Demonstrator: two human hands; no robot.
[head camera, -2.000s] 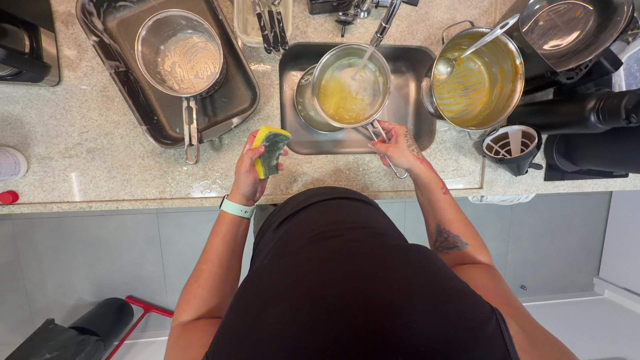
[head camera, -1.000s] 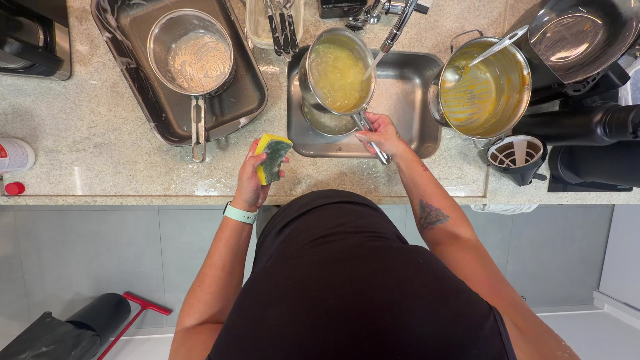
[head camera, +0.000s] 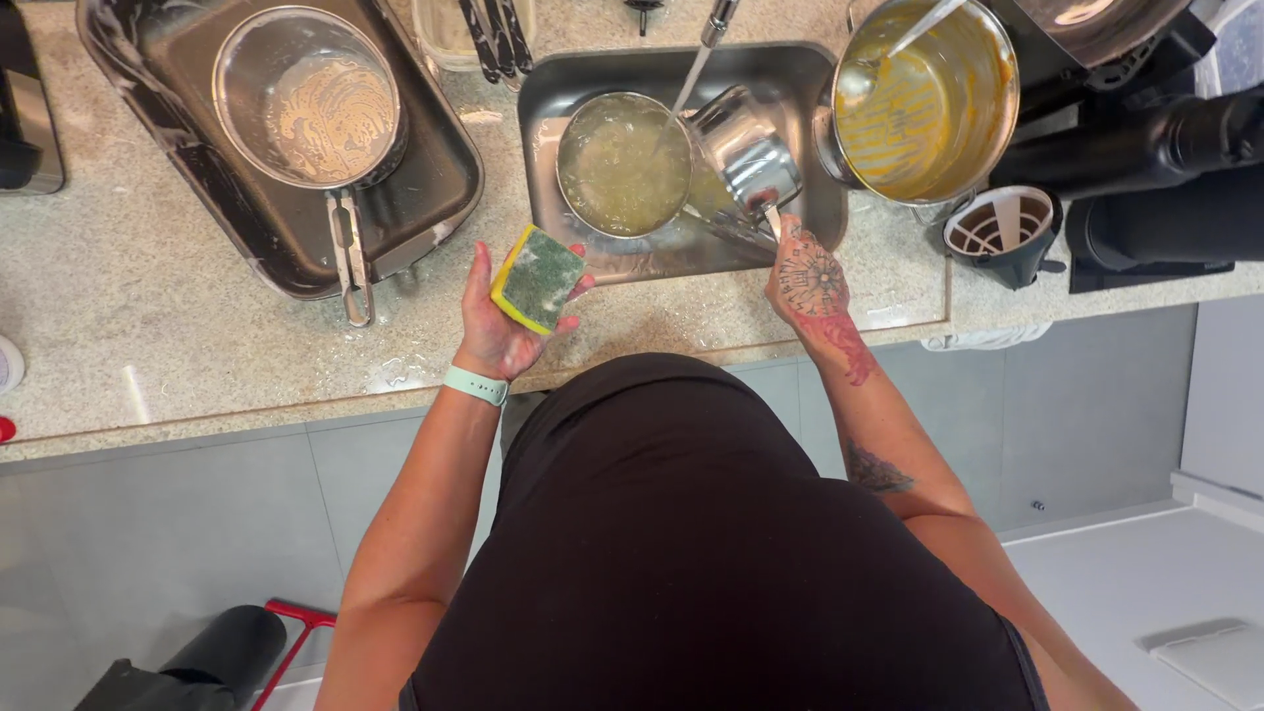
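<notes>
My left hand (head camera: 504, 326) holds a yellow sponge with a green scouring side (head camera: 539, 278) over the counter edge, in front of the sink. In my right hand (head camera: 810, 272) is the handle of a small metal saucepan (head camera: 748, 148), tipped on its side over the right half of the steel sink (head camera: 825, 212). Yellowish liquid lies below its mouth. Beside it in the sink stands a round metal pot (head camera: 624, 166) full of cloudy, yellowish water. A stream from the faucet (head camera: 719, 22) falls at that pot's right rim.
Left of the sink, a soapy saucepan (head camera: 334, 109) sits in a dark roasting pan (head camera: 434, 207). To the right are a yellow-smeared pot (head camera: 913, 118) with a ladle (head camera: 861, 77) in it, a filter holder (head camera: 1002, 232) and black bottles (head camera: 1126, 143). Black-handled cutlery (head camera: 494, 39) lies behind.
The saucepan in my right hand, upright with yellowish liquid earlier, is now tipped over on the sink's right side. The water-filled pot beneath it has come into full view. My left hand still holds the sponge.
</notes>
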